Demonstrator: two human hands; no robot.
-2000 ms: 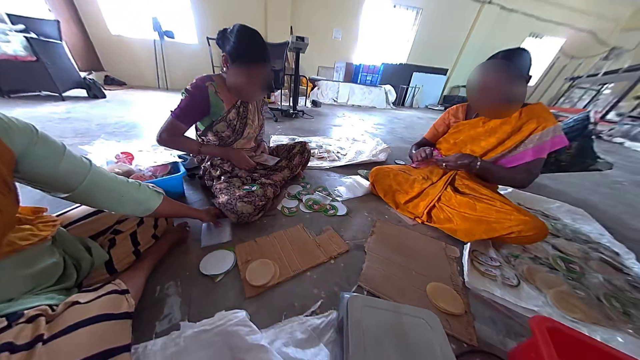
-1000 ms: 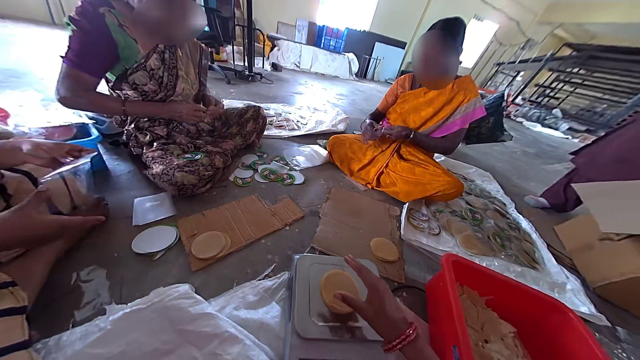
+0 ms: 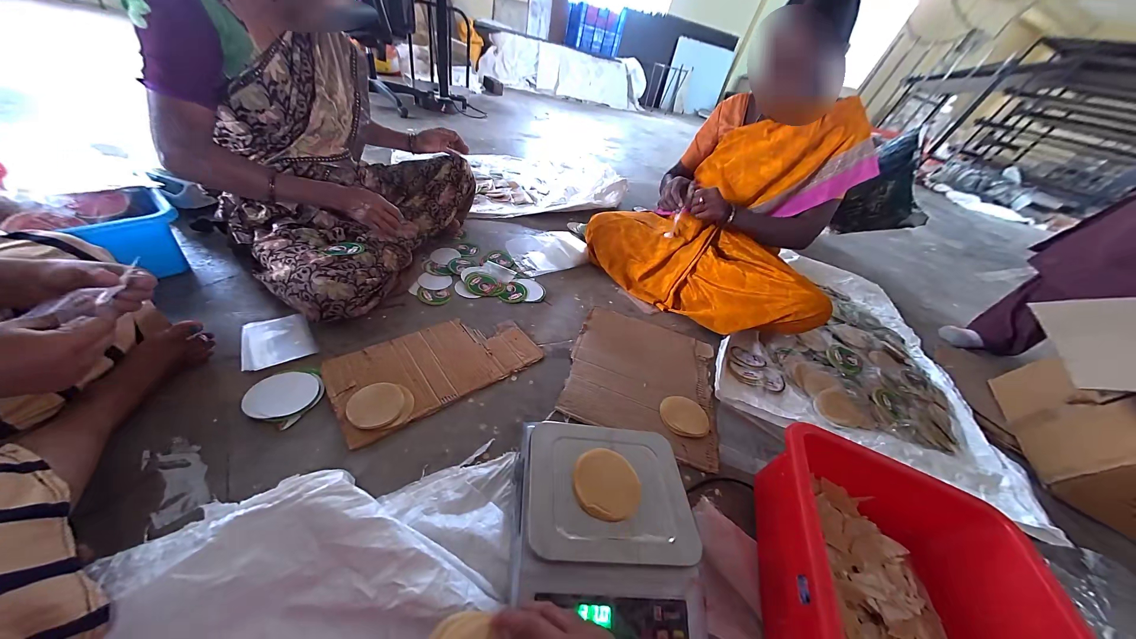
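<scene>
Tan thin round discs (image 3: 606, 484) lie in a small stack on the grey pan of a digital weighing scale (image 3: 612, 546), its display lit green. At the bottom edge, what looks like my right hand (image 3: 546, 622) is partly in view, just below the scale's display. Its fingers are against the edge of more tan discs (image 3: 466, 626), which are cut off by the frame; whether it grips them cannot be told. My left hand is out of view. Right of the scale, a red plastic tub (image 3: 923, 506) holds broken tan pieces (image 3: 874, 564).
Cardboard sheets (image 3: 426, 368) with tan discs lie ahead. A white plastic sheet (image 3: 293, 550) is at lower left. Packed discs cover a sheet (image 3: 994, 461) at right. Two seated people face me; another person's hands (image 3: 71, 311) hold clear plastic at left. Round labels (image 3: 484, 282) lie beyond.
My right hand reached onto the discs on the scale a second ago and has since come off them, down toward the bottom edge. The discs stay on the pan, which looked bare two seconds ago.
</scene>
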